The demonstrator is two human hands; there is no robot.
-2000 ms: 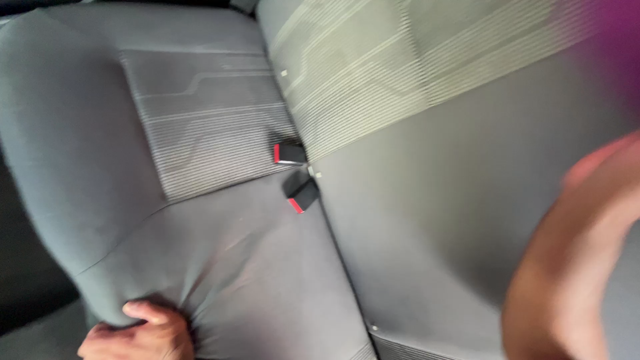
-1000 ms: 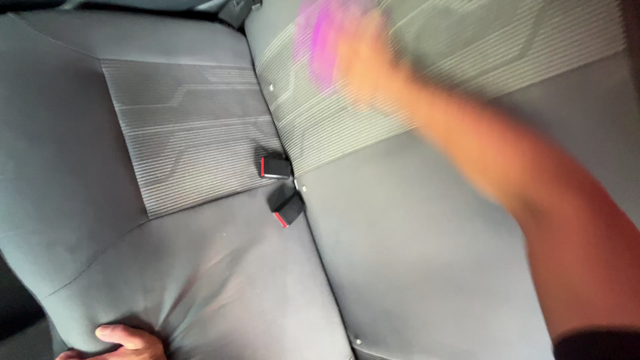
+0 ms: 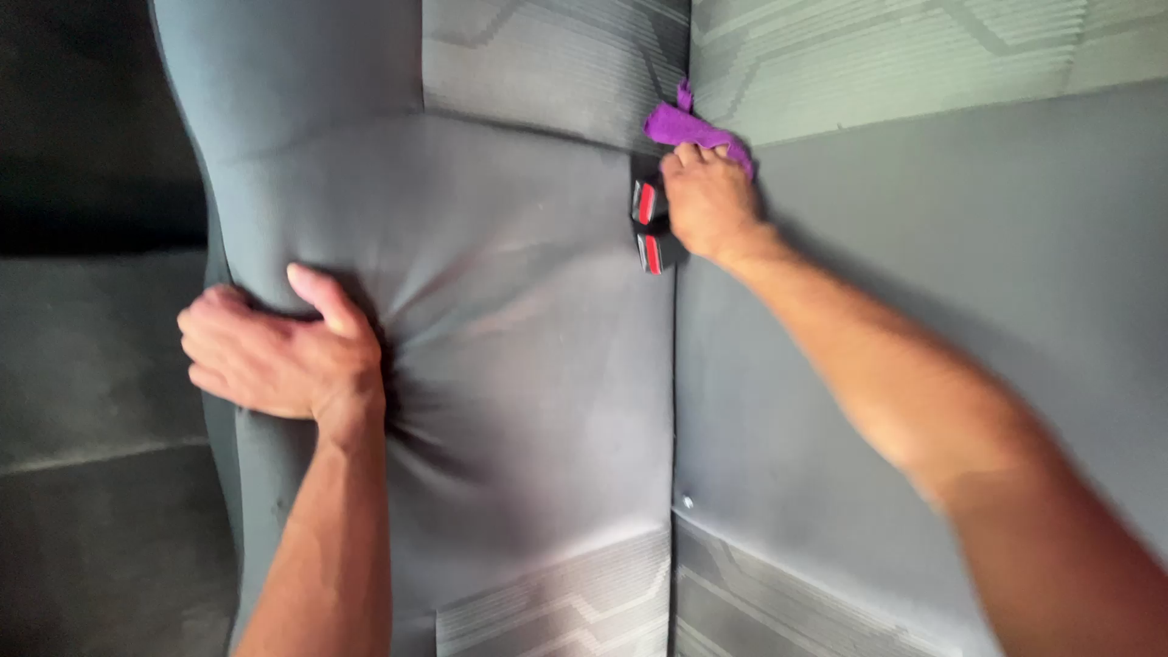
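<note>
My right hand [image 3: 714, 196] grips a purple cloth [image 3: 680, 126] at the crease between the car seat cushion [image 3: 538, 365] and the grey backrest [image 3: 912, 237]. Part of the cloth sticks out beyond my fingers, over the crease. Beside the heel of that hand are two black seat belt buckles with red buttons, one [image 3: 646, 201] above the other [image 3: 652, 253]; my hand partly covers the upper one. My left hand [image 3: 278, 351] presses on the front edge of the cushion, its fingers over the edge and its thumb apart. The fabric creases next to it.
Patterned, ribbed fabric panels [image 3: 557, 64] cross the cushion and backrest at the top and bottom of the view. A dark floor area [image 3: 100, 365] lies left of the cushion's edge. A small whitish spot [image 3: 688, 501] shows near the crease, low down.
My right hand has moved with the purple cloth from the patterned part of the backrest down to the crease by the buckles. The view has turned and shifted.
</note>
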